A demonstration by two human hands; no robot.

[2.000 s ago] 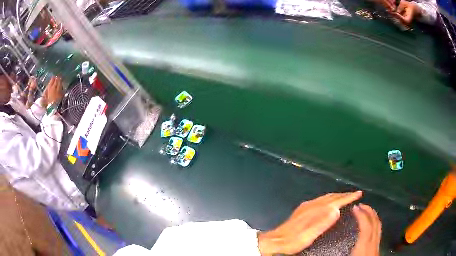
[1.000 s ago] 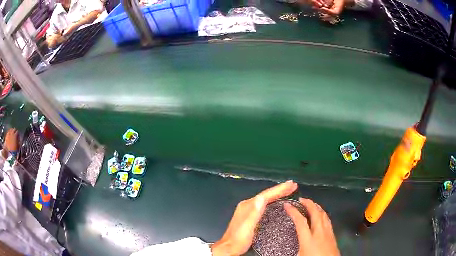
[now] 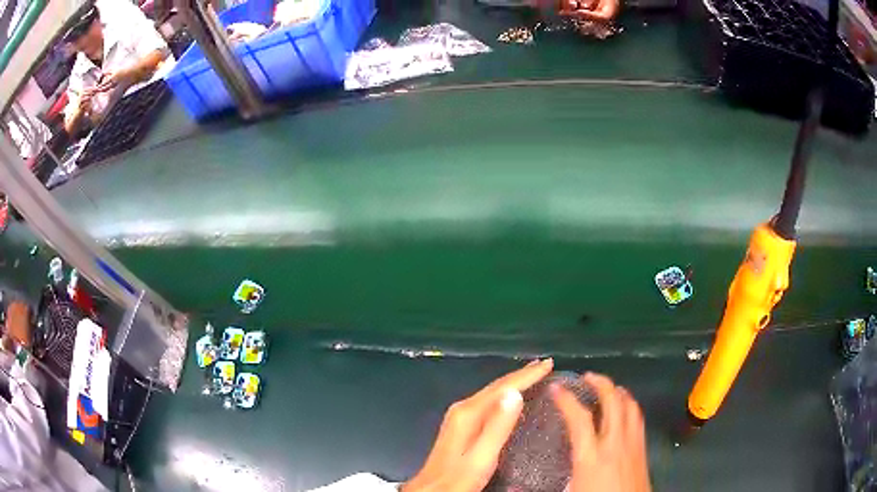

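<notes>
A round grey speckled screw tray is at the bottom centre, cut off by the lower edge. My left hand cups its left side, thumb along the rim. My right hand is at its right side, with bent, slightly blurred fingers over the rim. Single screws are too small to make out. An orange-yellow electric screwdriver hangs to the right of my hands, its dark tip down. A small teal unit lies on the belt, left of the screwdriver.
Several teal units lie clustered at left, with one unit above them. A metal post, a fan, a blue bin, flat plastic bags and black trays surround the belt. Other people's hands show.
The view has swung left-to-right and settled, so the units now sit further left. Both hands stay around the tray; the right fingers have shifted over its rim. The screwdriver remains hanging.
</notes>
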